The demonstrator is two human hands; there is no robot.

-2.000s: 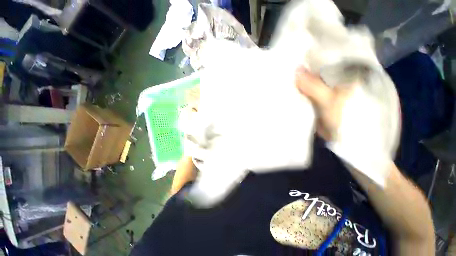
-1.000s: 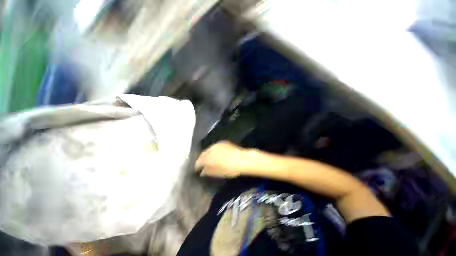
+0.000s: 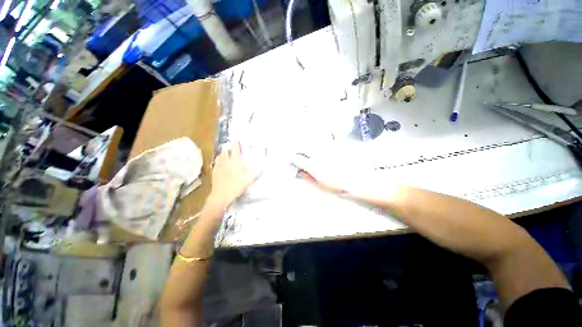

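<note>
My left hand (image 3: 231, 172) rests at the left part of the white machine table (image 3: 510, 179), beside the cardboard edge. My right hand (image 3: 319, 175) is further right, its fingers pointing left towards my left hand. Lamp glare washes out the area between and under the hands, so whether fabric lies there or is held cannot be told. The sewing machine head (image 3: 376, 38) stands behind and right, its presser foot area (image 3: 364, 124) away from both hands. Pale patterned fabric (image 3: 153, 185) lies crumpled on the brown cardboard (image 3: 182, 115) to the left.
A pen (image 3: 459, 92) lies right of the machine head. Shears (image 3: 536, 122) and a thin pale-handled tool (image 3: 542, 107) lie at the far right. A printed sheet (image 3: 529, 22) hangs at the upper right. Blue material (image 3: 179, 45) is beyond the table at the upper left.
The view has swung from the floor, green basket and large pale bundle to the machine table. The bundle seen at my hands earlier is no longer there; both hands are now over the table.
</note>
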